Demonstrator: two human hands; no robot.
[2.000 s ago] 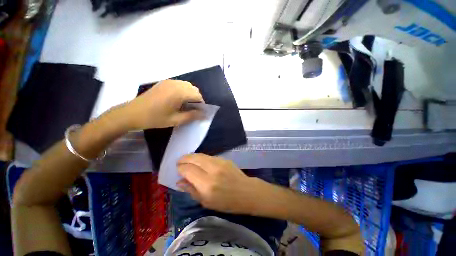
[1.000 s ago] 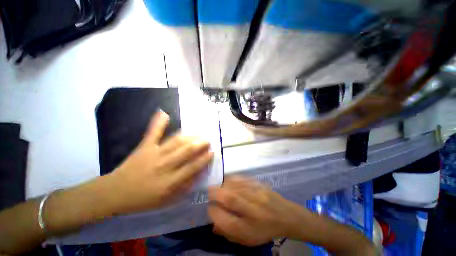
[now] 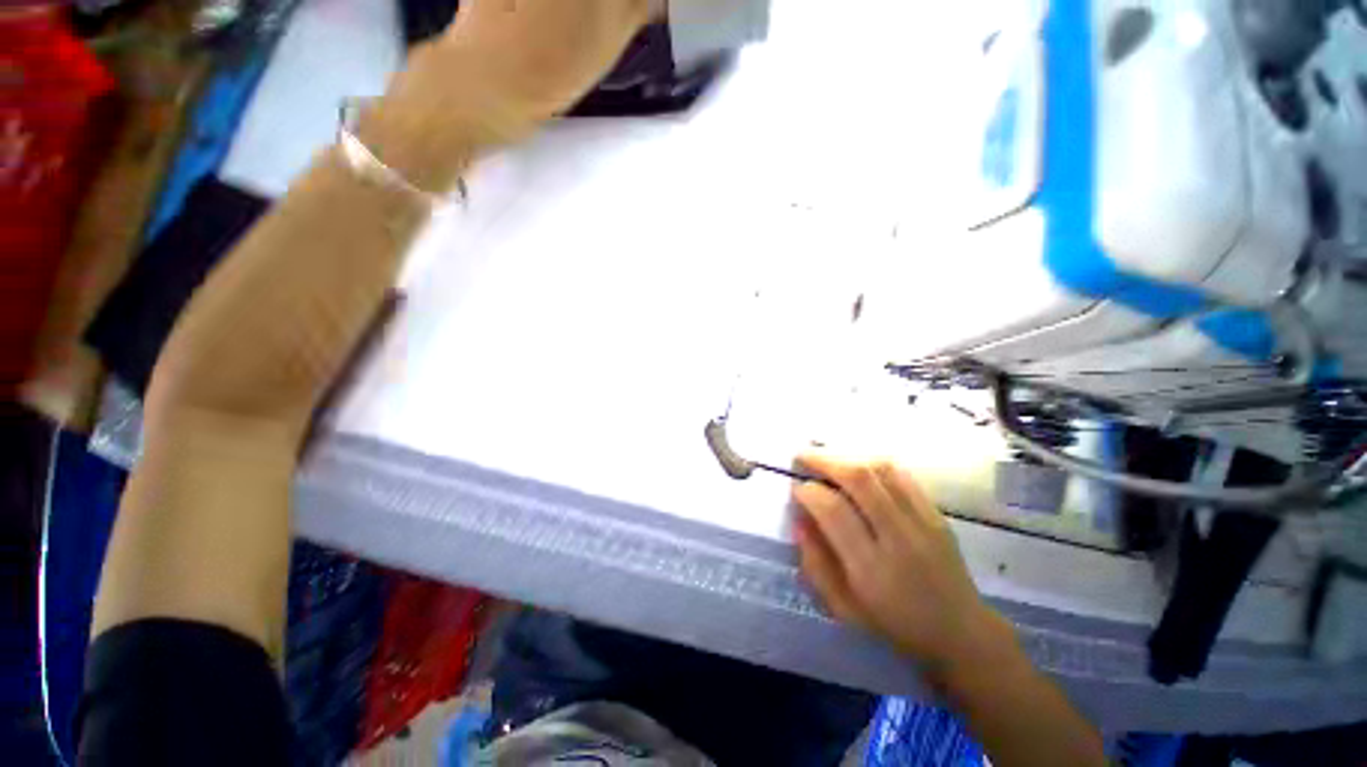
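Observation:
My left hand (image 3: 547, 53) is blurred and partly cut off by the top edge. It is over black fabric (image 3: 652, 83) with a grey-white piece (image 3: 717, 27) beside the fingertips; whether it grips either cannot be told. My right hand (image 3: 888, 562) rests on the machine table near its front edge, left of the strip pile, fingers slightly bent, with nothing visible in it. A thin dark line with a dark rounded corner (image 3: 727, 450) runs to its fingertips. Black strips (image 3: 1217, 577) lie at the right, one hanging towards the front edge.
The white and blue sewing machine head (image 3: 1154, 165) stands at the upper right, its needle area left of a curved metal guard. Black panels (image 3: 180, 285) lie at the far left, partly behind my left forearm. The grey ruler edge (image 3: 570, 540) crosses the front, with red and blue baskets below.
The view has shifted and turned. My left hand has moved from the middle of the table to the far side. The panel and pale strip are gone from between my hands; my right hand is now apart from them.

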